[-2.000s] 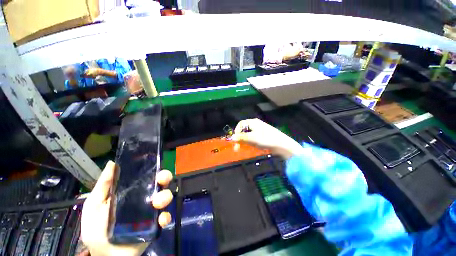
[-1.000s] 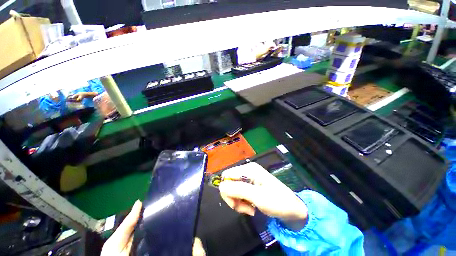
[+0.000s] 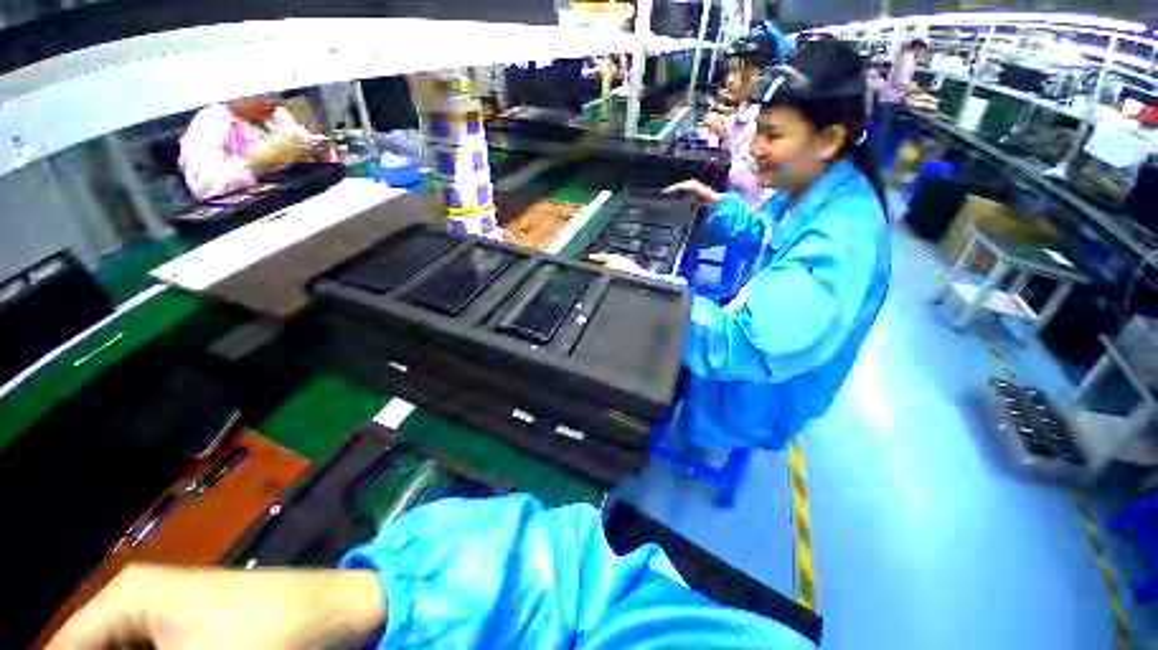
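Note:
My right hand [image 3: 210, 612] is at the bottom left, cut off by the lower edge, its wrist in a blue sleeve. Its fingertips are out of the picture, so I cannot tell what it holds. My left hand is not in view. The tray in use [image 3: 311, 514] lies just beyond my right wrist, partly hidden by the sleeve. A phone with green rows on its screen [image 3: 404, 485] lies in it. The orange mat [image 3: 241, 489] is at the left with thin dark and metallic bits on it.
Stacked black foam trays [image 3: 622, 349] stand beyond my sleeve, with phones in the top slots. A person in a blue smock [image 3: 800, 292] is at the right by another tray [image 3: 641, 235]. A taped box stack [image 3: 460, 159] and a grey-brown board [image 3: 286, 241] are behind.
The view has swung to the right. The phone held in my left hand has left the picture with that hand. My right hand now shows at the lower left, and the neighbouring person has come into view.

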